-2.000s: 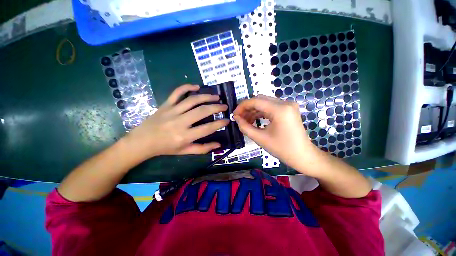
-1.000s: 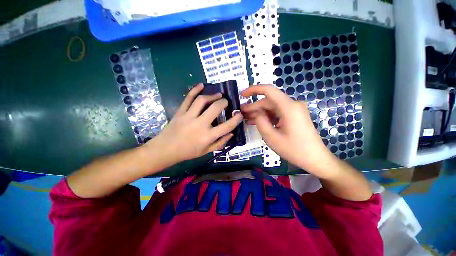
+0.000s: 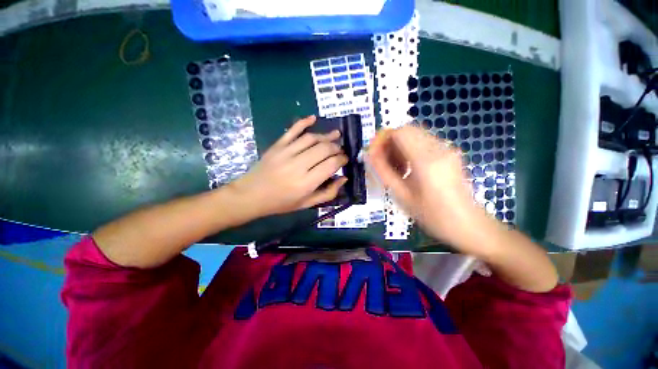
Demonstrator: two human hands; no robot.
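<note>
A black device (image 3: 353, 155) lies on the label sheets (image 3: 341, 81) in front of me. My left hand (image 3: 306, 164) lies over its left part, fingers spread on it, holding it. The device cable (image 3: 303, 229) runs down-left to a white-tipped connector (image 3: 252, 249) near the bench edge. My right hand (image 3: 408, 167) is just right of the device, blurred, with thumb and fingers curled together. Whether it holds a small piece cannot be told. The left hand hides part of the device face.
Small pad sheet (image 3: 223, 119) at left, dot sticker strip (image 3: 396, 79) and large pad sheet (image 3: 462, 108) at right. Blue basket (image 3: 296, 30) at the back. Foam tray (image 3: 579, 144) with black units far right. Rubber band (image 3: 135, 46) at far left.
The view has shifted, so the bench items sit further right or higher. My left hand stays on the device. My right hand has moved slightly away from the device and its fingers have curled in.
</note>
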